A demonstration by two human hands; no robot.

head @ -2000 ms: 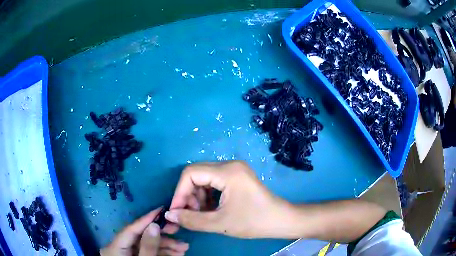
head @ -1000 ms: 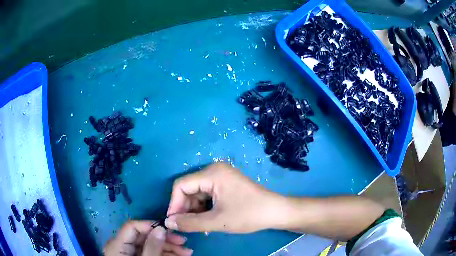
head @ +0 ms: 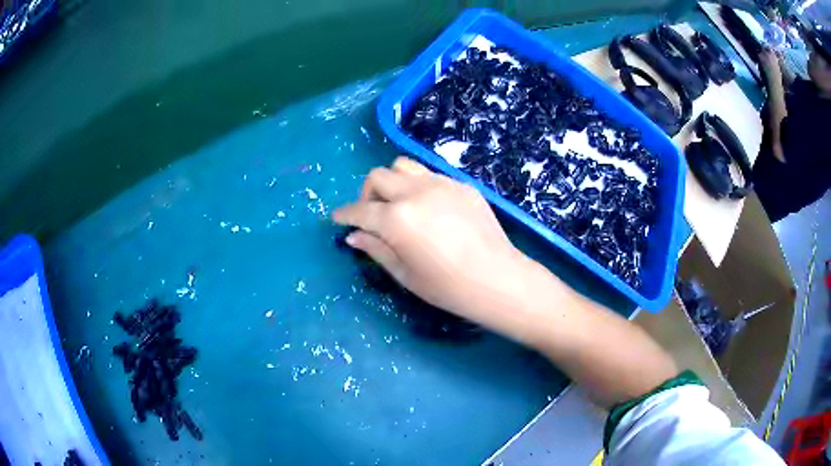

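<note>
My right hand (head: pixel 433 235) is over the pile of glossy black plastic parts (head: pixel 442 326) on the bench and covers most of it. Its thumb and fingertips are at the pile's upper left end, beside a dark part; whether they grip it I cannot tell. A pile of duller black parts (head: pixel 157 364) lies at the left of the bench. My left hand is not in view.
A blue-rimmed tray (head: pixel 672 232) crowded with black parts stands at the upper right. Another blue-rimmed tray (head: pixel 35 355) is cut off at the left. Headphones (head: pixel 718 157) lie on cardboard (head: pixel 713 223). An open carton (head: pixel 761 314) and a person (head: pixel 802 136) are at far right.
My right hand has left my left hand and moved up to the glossy pile. My left hand has gone out of view. The view has swung right, showing more headphones and a person.
</note>
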